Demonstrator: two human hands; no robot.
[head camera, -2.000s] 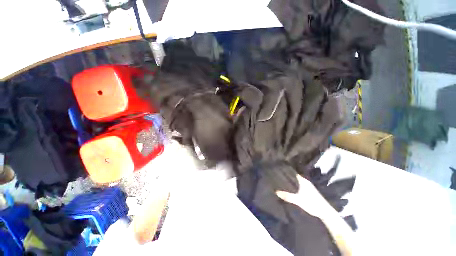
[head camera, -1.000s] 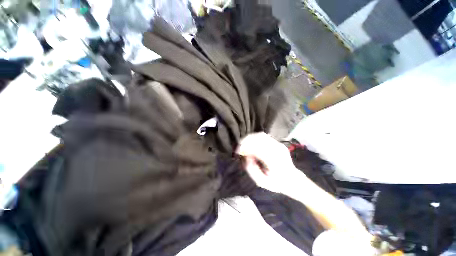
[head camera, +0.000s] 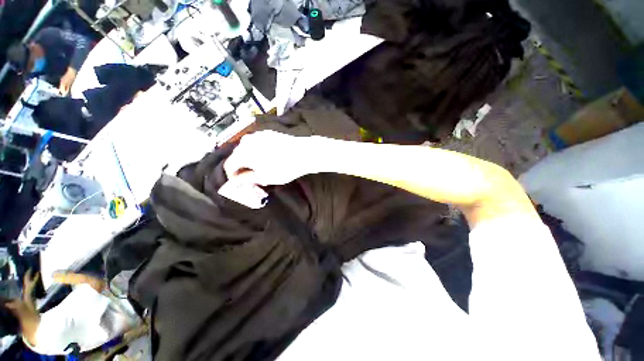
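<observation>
A large dark brown garment (head camera: 233, 282) hangs in folds in front of me, across my white clothing. My right hand (head camera: 265, 161) reaches in from the right, its fingers closed on the garment's upper part. A small white patch, probably a label (head camera: 242, 193), shows just below the fingertips. The hand is overexposed, so single fingers are hard to tell. My left hand does not show; whether the cloth hides it cannot be told.
A dark garment heap (head camera: 431, 70) lies beyond, at the top. A sewing machine (head camera: 208, 92) stands on a white table (head camera: 134, 144) at the upper left. Other people (head camera: 81, 317) are at the left. A cardboard box (head camera: 600, 120) and white table (head camera: 600, 204) are at the right.
The view has turned. My right hand has moved up and left across the garment, and the forearm now lies across the picture. The red stools seen earliest have left view.
</observation>
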